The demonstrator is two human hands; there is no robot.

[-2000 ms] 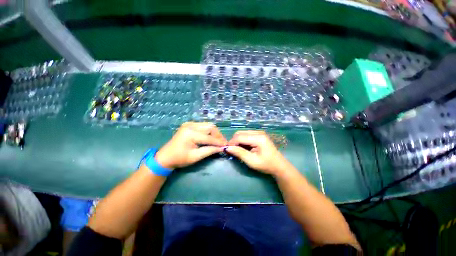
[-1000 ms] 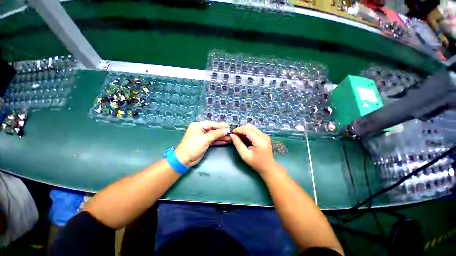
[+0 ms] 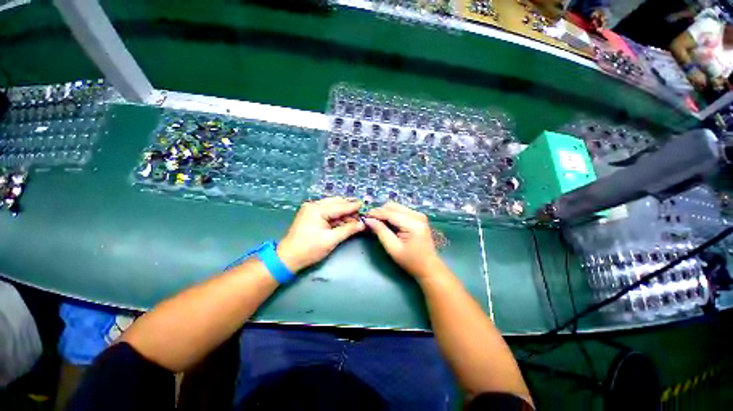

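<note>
My left hand [image 3: 318, 230], with a blue band [image 3: 275, 262] on the wrist, and my right hand [image 3: 404, 236] meet fingertip to fingertip over the green bench. They pinch a tiny dark and silvery piece [image 3: 364, 217] between them; the fingers hide most of it. A clear blister tray [image 3: 418, 152] with rows of dark and silvery units lies just beyond my hands. A small pile of tiny brownish bits [image 3: 439, 238] lies right beside my right hand, partly hidden by it.
A parts tray [image 3: 273, 164] left of centre bears a mixed heap [image 3: 189, 148]. A green box [image 3: 554, 170], a thick grey screwdriver [image 3: 635, 181], black cables [image 3: 635, 282] and filled trays [image 3: 643, 273] are at right. A grey post [image 3: 104, 52] stands at left. A person [image 3: 707, 48] shows far top right.
Both hands stay together at the small piece, with slight finger and wrist shifts. The camera view has shifted, so the bench and trays sit a little further left.
</note>
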